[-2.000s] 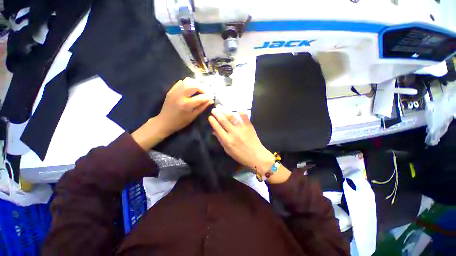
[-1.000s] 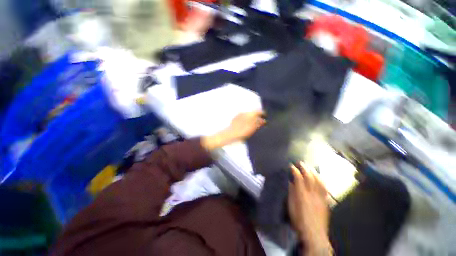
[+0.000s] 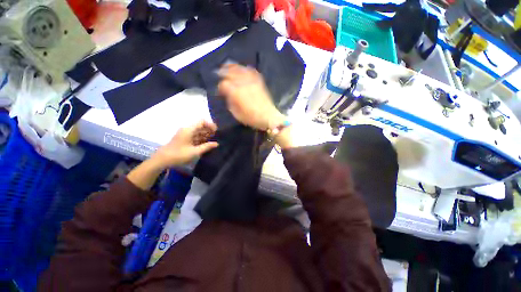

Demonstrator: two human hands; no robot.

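Observation:
The partly sewn black garment point(image 3: 234, 165) lies bunched from the white table down over its front edge to my lap. Its upper part spreads left of the needle. My left hand point(image 3: 191, 145) is beside the garment's left edge, fingers curled and apart from the thumb, with nothing seen in it. My right hand point(image 3: 245, 94) is blurred over the garment's upper part; its fingertips are unclear, so I cannot tell if it grips cloth. The presser foot and needle area point(image 3: 327, 114) of the white sewing machine point(image 3: 423, 134) is right of my right hand, with no hand at it.
A black panel point(image 3: 368, 171) lies right of the needle under the machine arm. Black cut pieces point(image 3: 140, 94) lie on the table's left. Behind are a red plastic bag point(image 3: 311, 28) and a green basket point(image 3: 365, 34). Blue crates point(image 3: 28, 199) stand at left below the table.
The view has swung left. The garment has moved away from the needle to the left. Both hands have left the presser foot, and my right hand has reached across onto the cloth's upper part.

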